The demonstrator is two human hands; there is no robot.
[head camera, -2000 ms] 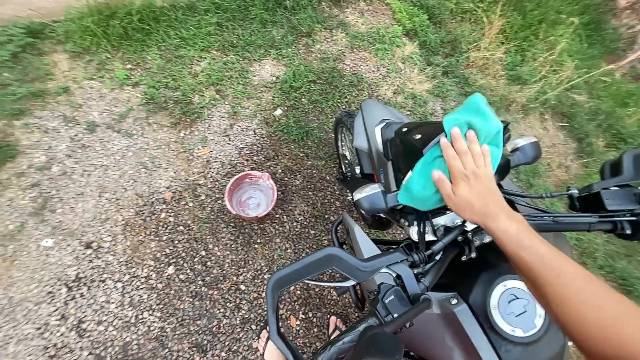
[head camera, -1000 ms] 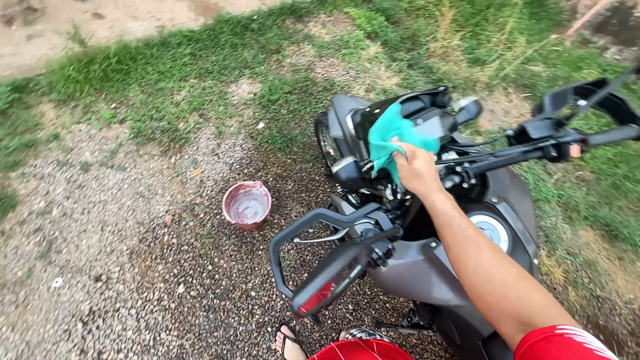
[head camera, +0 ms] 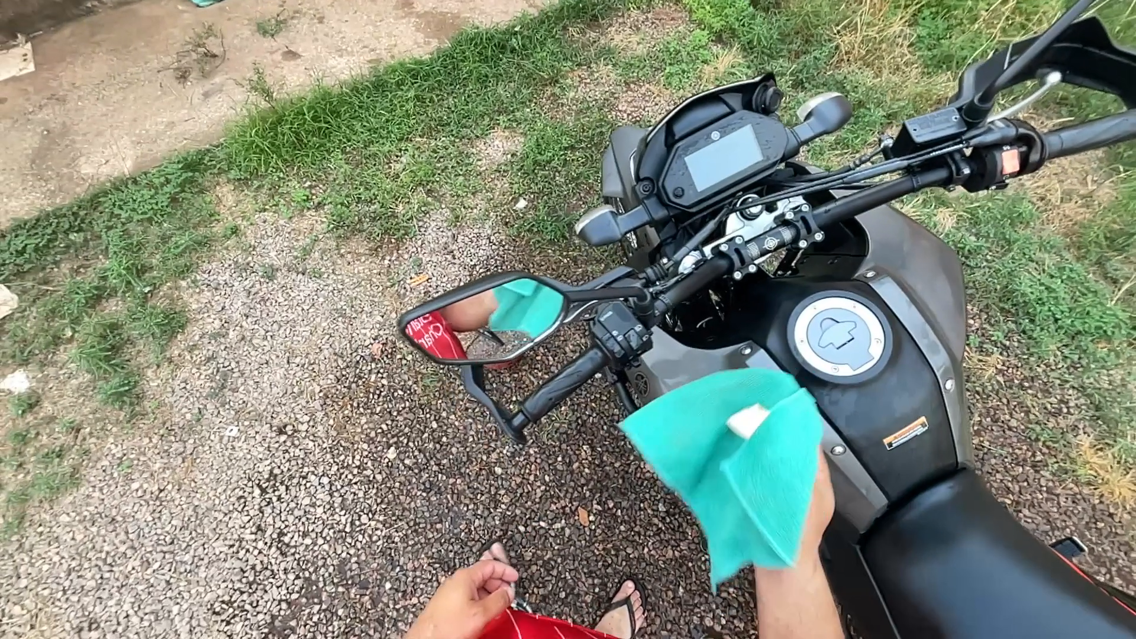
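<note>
My right hand holds a teal cloth beside the grey side of a motorcycle's fuel tank; the cloth hides most of the fingers. A small white piece shows against the cloth; what it is cannot be told. My left hand is loosely curled at the bottom edge, above red clothing, with nothing visible in it. The motorcycle's rear-view mirror reflects the cloth, an arm and a red garment. Right of the cloth are the round fuel cap and the black seat.
The left handlebar grip and its hand guard jut over gravel. Ahead are the instrument display and turn signals. The right handlebar reaches the upper right. Grass borders a bare dirt strip.
My right hand and the cloth have moved back from the motorcycle's front to beside the tank. My left hand has come into view. The view has shifted markedly.
</note>
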